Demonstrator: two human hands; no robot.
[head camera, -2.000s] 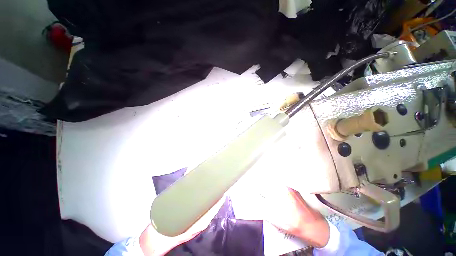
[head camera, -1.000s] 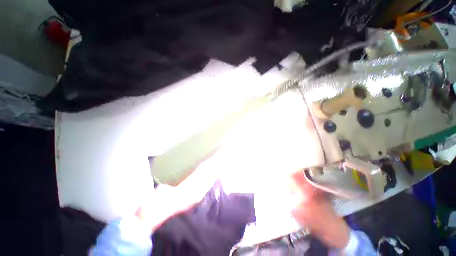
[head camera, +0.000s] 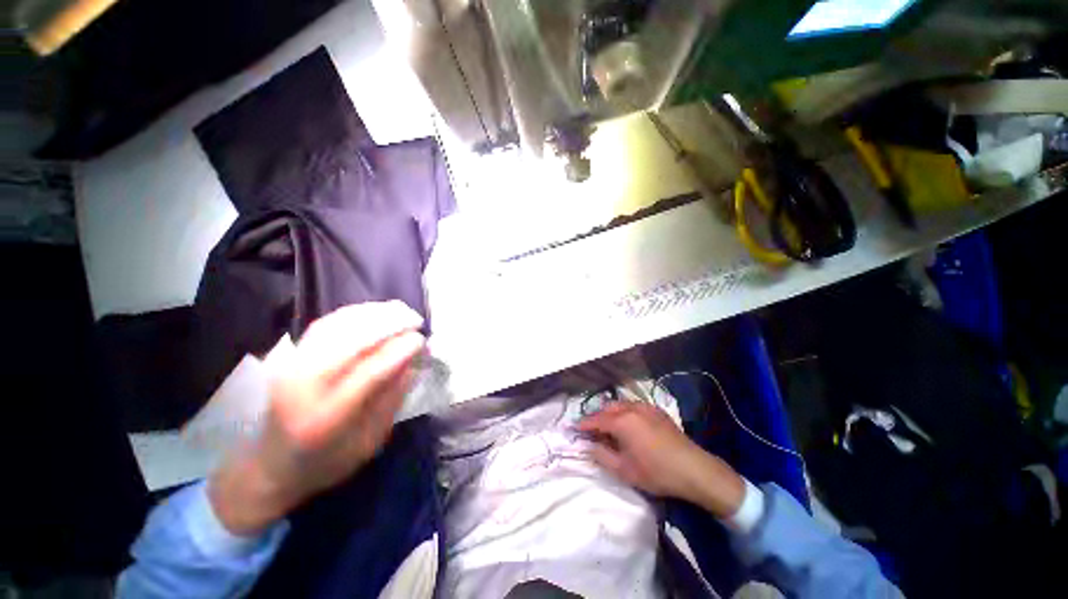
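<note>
Dark purple-grey cloth pieces (head camera: 351, 252) lie on the left of the white table, one flat at the back, one folded in front. My left hand (head camera: 340, 392) is at their front edge, blurred, with its fingers close together; pale, paper-like corners show beside it, and I cannot tell if it grips anything. My right hand (head camera: 644, 451) is over my lap below the table edge, fingers curled. A small dark loop shows at its fingertips, but whether it is held is unclear. A thin pale thread (head camera: 750, 427) loops to the right of it.
The sewing machine head (head camera: 515, 70) stands at the back centre, with a lit display (head camera: 849, 14). Yellow-and-black scissors handles (head camera: 796, 217) lie right of it. A printed ruler (head camera: 685, 293) runs along the table's front edge. White cloth (head camera: 545, 503) covers my lap. Dark cloth lies lower right.
The view has moved down and closer to the table front; the lamp head is out of view. My right hand has left the machine area for my lap. The dark pieces now show more fully.
</note>
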